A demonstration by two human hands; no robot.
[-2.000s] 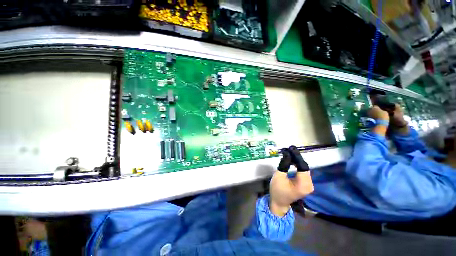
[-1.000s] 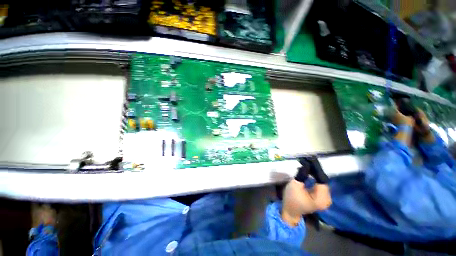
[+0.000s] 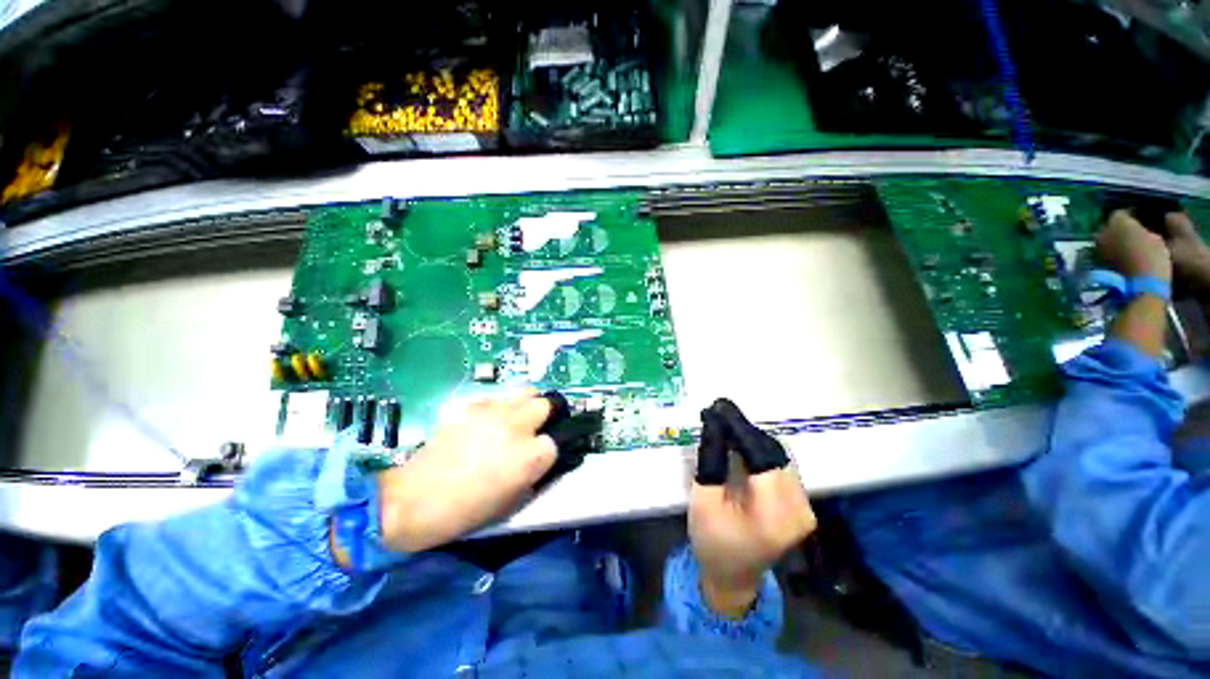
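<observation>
A green circuit board (image 3: pixel 438 279) lies on the conveyor in front of me. It has three white irregular patches, orange-yellow discs (image 3: pixel 299 366) near its left edge and upright dark parts (image 3: pixel 366 421) at its lower left. My left hand (image 3: pixel 478 458), with black finger cots, is over the board's lower edge, fingertips low at the board. Whether it holds a part cannot be seen. My right hand (image 3: pixel 747 511) is at the near rail just right of the board's lower right corner. Its cotted fingertips are close together; anything between them is too small to tell.
Behind the conveyor are black bins with yellow parts (image 3: pixel 425 106) and grey-green parts (image 3: pixel 597 96). A second green board (image 3: pixel 975 279) lies to the right, where another person's hands (image 3: pixel 1135 252) work. A metal clamp-like piece (image 3: pixel 212 464) sits on the near left rail.
My left hand has come up from below the near rail onto the board's lower edge. My right hand stays near the board's lower right corner. The view has shifted.
</observation>
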